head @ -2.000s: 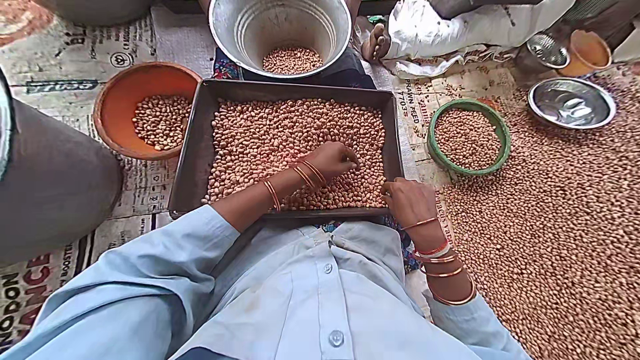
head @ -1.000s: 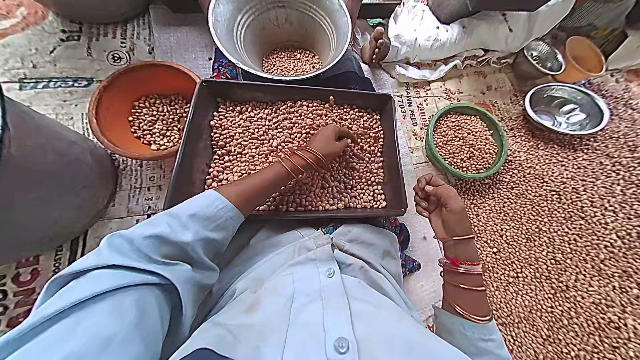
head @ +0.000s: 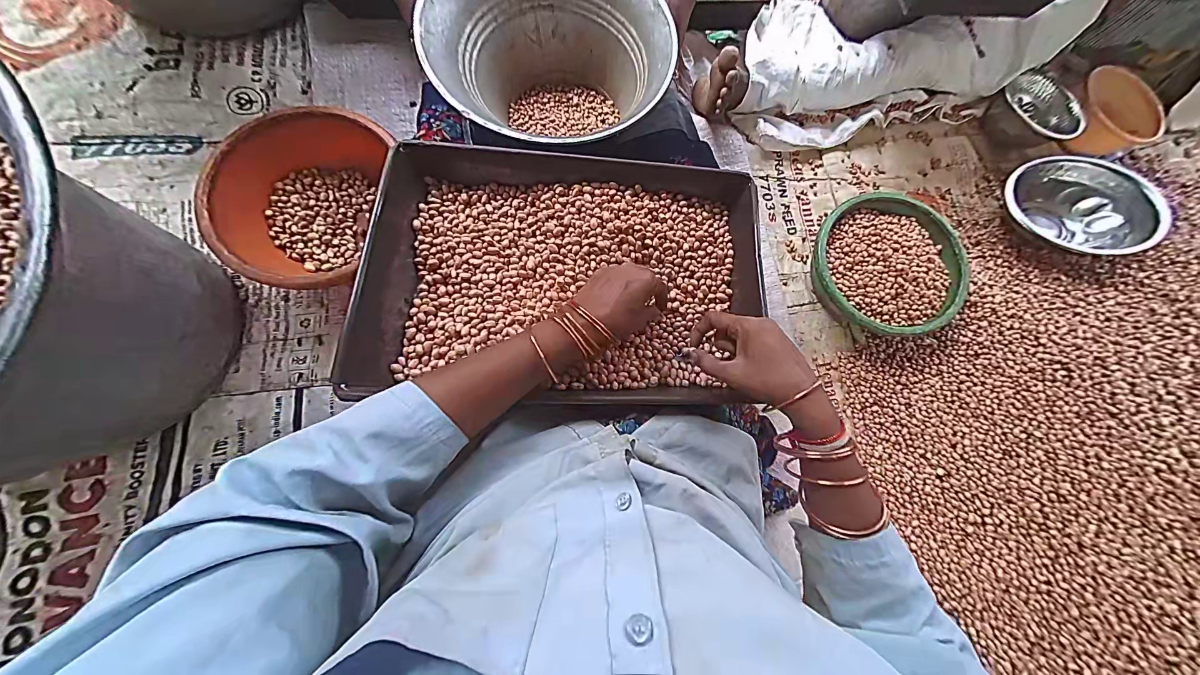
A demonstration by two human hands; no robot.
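Note:
A dark rectangular metal tray (head: 370, 309) lies before me, with a layer of shelled nuts or beans (head: 506, 253) that look like peanuts. My left hand (head: 623, 298) rests low over the nuts right of the tray's middle, fingers curled down; whether it pinches a nut is hidden. Close to its right, my right hand (head: 745, 354) reaches over the tray's near right corner, thumb and forefinger apart near the nuts. I cannot tell if a nut is between them. Several bangles circle both wrists.
An orange bowl (head: 234, 206) of darker nuts touches the tray's left side. Beyond stands a metal bucket (head: 436, 56). A green-rimmed bowl (head: 958, 281) of nuts is at right, beside a wide spread of nuts (head: 1050, 450), a steel bowl (head: 1087, 206) and a person's foot (head: 722, 84). A large metal pot (head: 122, 309) stands left.
My right hand has come from outside the tray, right of its near corner, to over the nuts. My left hand has stayed over the nuts, with small shifts.

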